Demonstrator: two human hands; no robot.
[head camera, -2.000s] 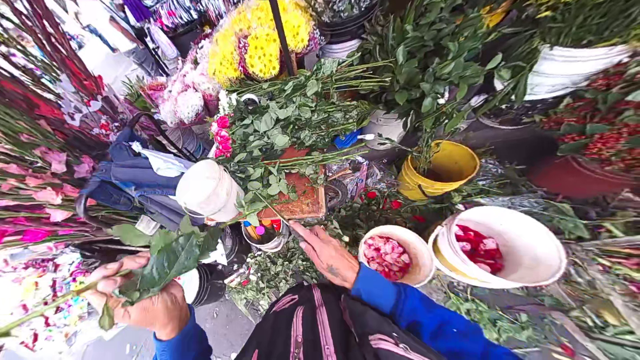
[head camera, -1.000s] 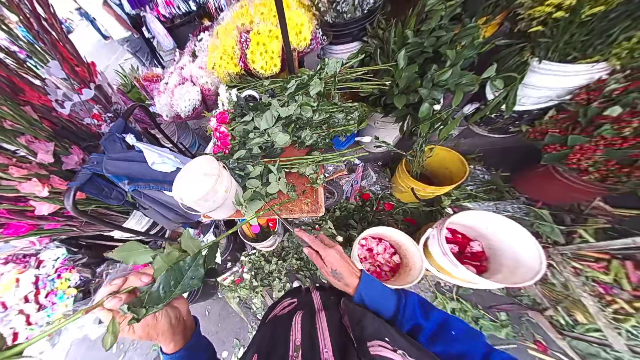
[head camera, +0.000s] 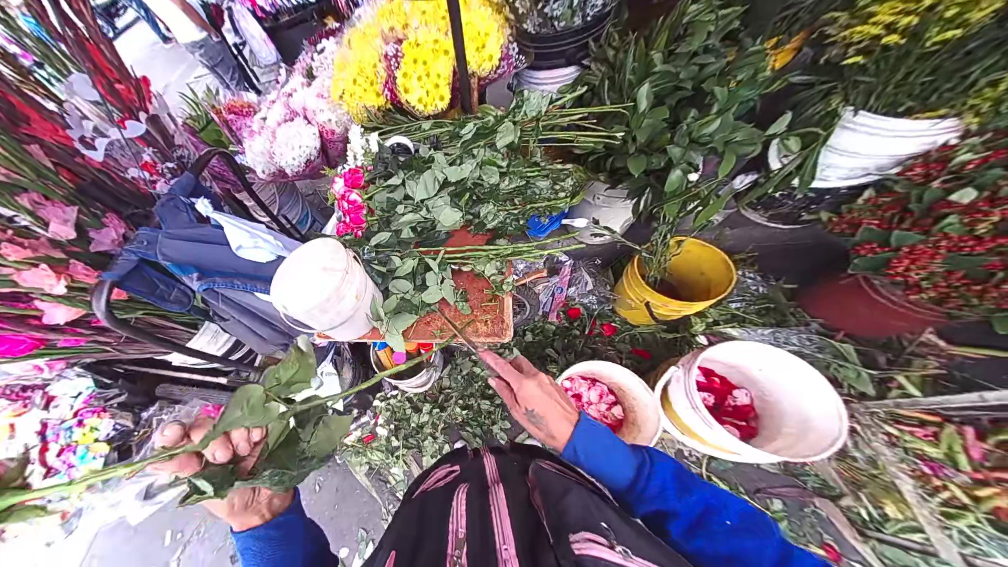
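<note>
My left hand (head camera: 224, 465), at the lower left, is closed around a leafy green stem (head camera: 362, 383) that slants up to the right. Its broad leaves partly cover the fingers. In my right hand (head camera: 531, 398), near the centre, is a knife (head camera: 457, 329) with a thin blade pointing up and left over the edge of a worn board (head camera: 480, 311). The tip of the stem lies close below the blade; whether they touch I cannot tell. Cut leafy rose stems (head camera: 441, 189) with pink blooms (head camera: 349, 202) at their left end lie across the board.
A white bucket (head camera: 324, 287) stands at the board's left. Right of my right hand are two pale buckets, one with pink petals or blooms (head camera: 592, 400), one with red (head camera: 726, 403), and a yellow bucket (head camera: 673, 279) behind. Leaf litter (head camera: 441, 425) covers the ground. A person (head camera: 197, 39) is at the upper left.
My left hand still holds the leafy stem, and its leaves have shifted around the fingers. My right hand keeps hold of the knife near the board's edge.
</note>
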